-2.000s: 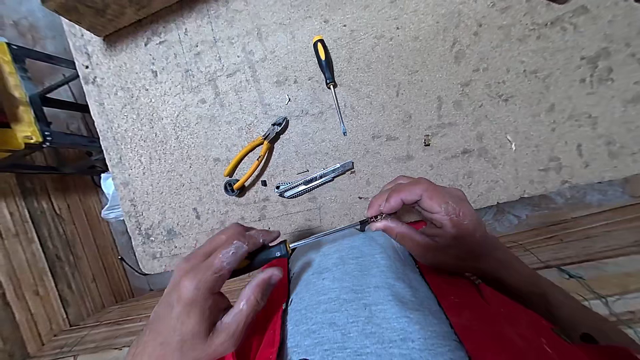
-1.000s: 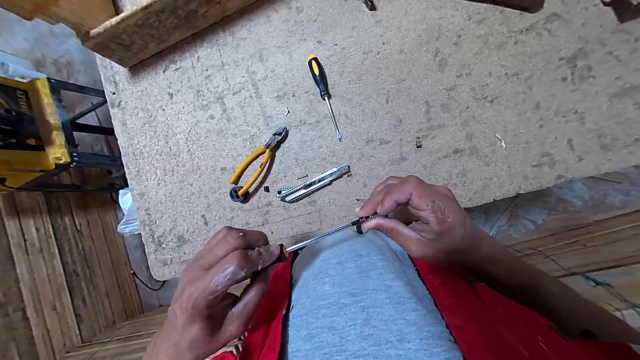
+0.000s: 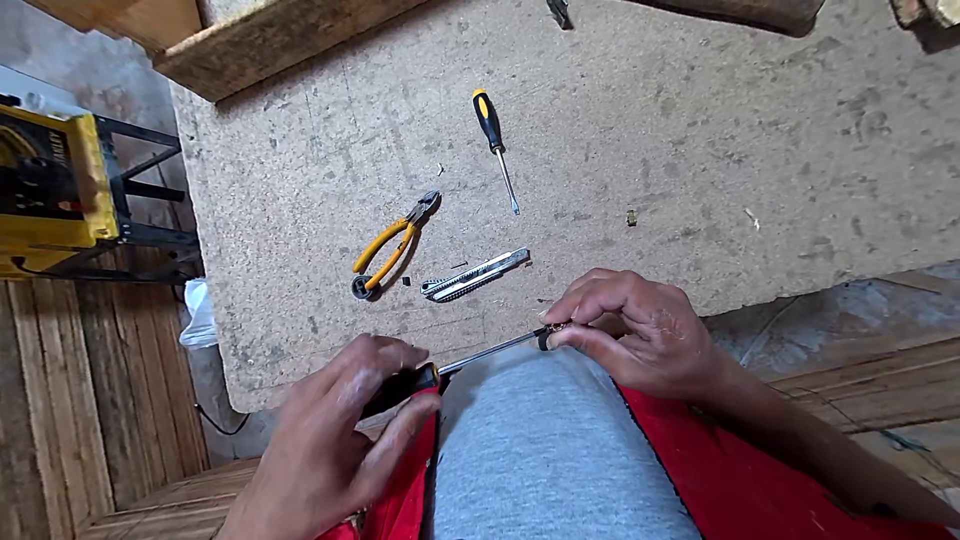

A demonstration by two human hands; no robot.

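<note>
My left hand grips the black and yellow handle of a screwdriver, whose shaft points right. The fingertips of my right hand pinch a small dark part with copper-coloured bits, and the screwdriver's tip meets it; the exact contact is hidden by the fingers. Beyond my hands on the board tabletop lie a grey utility knife, pliers with orange handles and a second screwdriver. A small round dark part sits at the end of the pliers' handles.
Small scraps, among them a brassy metal piece and a pale sliver, lie on the tabletop. A wooden piece rests at the back left. Left of the table stands a yellow and black machine on a black stand.
The view has shifted somewhat, showing more of the machine at left. Both hands keep their holds on the screwdriver and the small part, with little plain change.
</note>
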